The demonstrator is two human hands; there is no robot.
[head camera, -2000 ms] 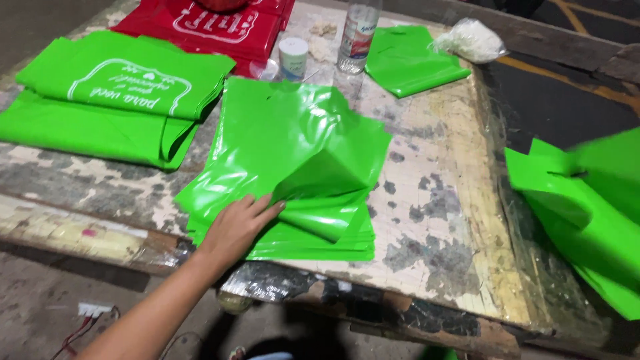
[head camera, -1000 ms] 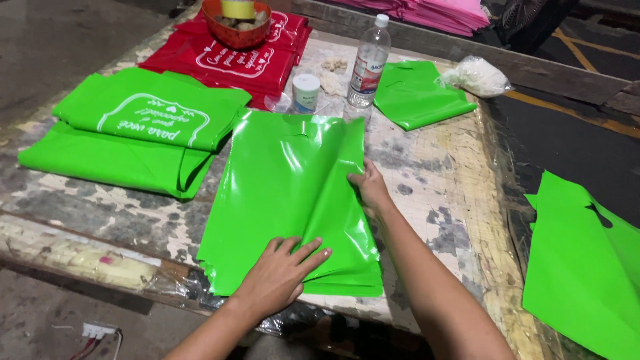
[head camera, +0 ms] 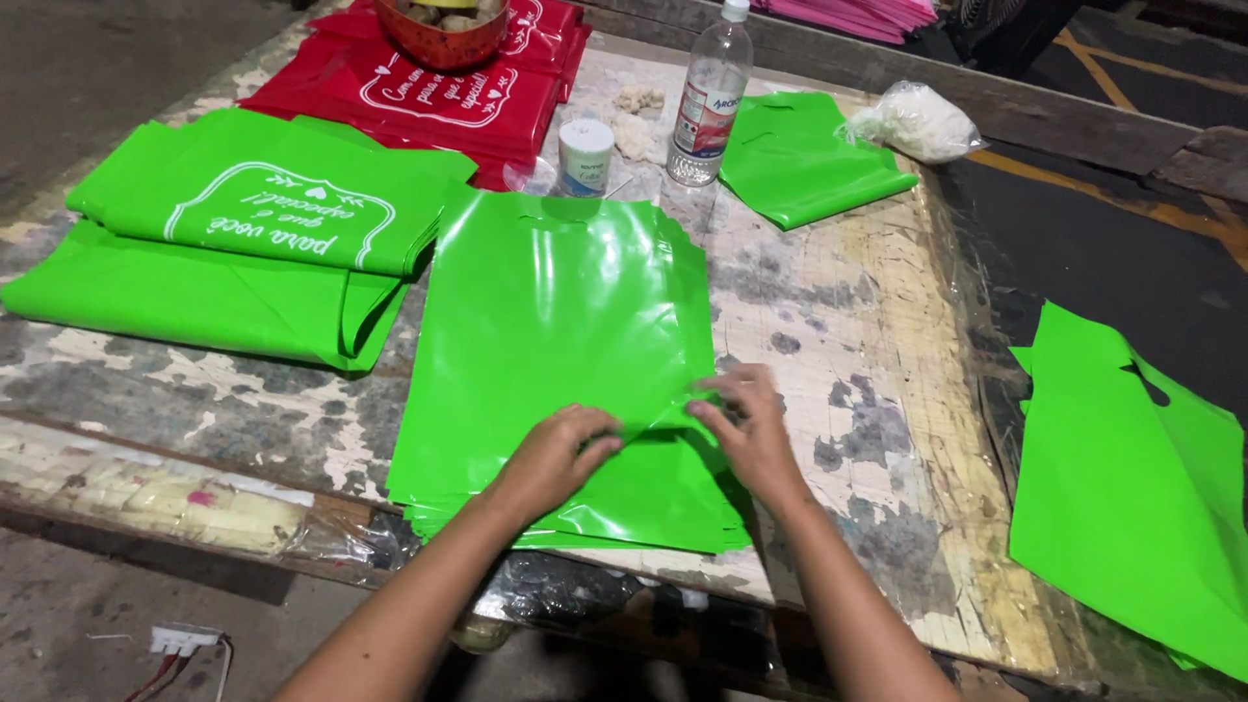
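Observation:
A stack of glossy green plastic bags (head camera: 556, 312) lies flat on the worn table, each with a cut handle slot at the far end. My left hand (head camera: 561, 453) rests on the lower middle of the stack, thumb and fingers at the near edge of the top bag, which is lifted a little. My right hand (head camera: 746, 424), slightly blurred, pinches that bag's right corner near the stack's right side. Folded green bags with white print (head camera: 283, 210) are at the left. More green bags (head camera: 1121, 478) lie at the right edge.
Beyond the stack stand a white jar (head camera: 586, 161) and a clear plastic bottle (head camera: 712, 97). An orange bowl (head camera: 444, 34) sits on red printed bags (head camera: 419, 93). A folded green bag (head camera: 804, 161) and a clear bag of white material (head camera: 915, 124) lie at the back right.
Two seconds ago only my left hand was on the stack, with the top bag crumpled; the bag now lies flatter. My right hand came in and has since moved nearer, along the stack's right side.

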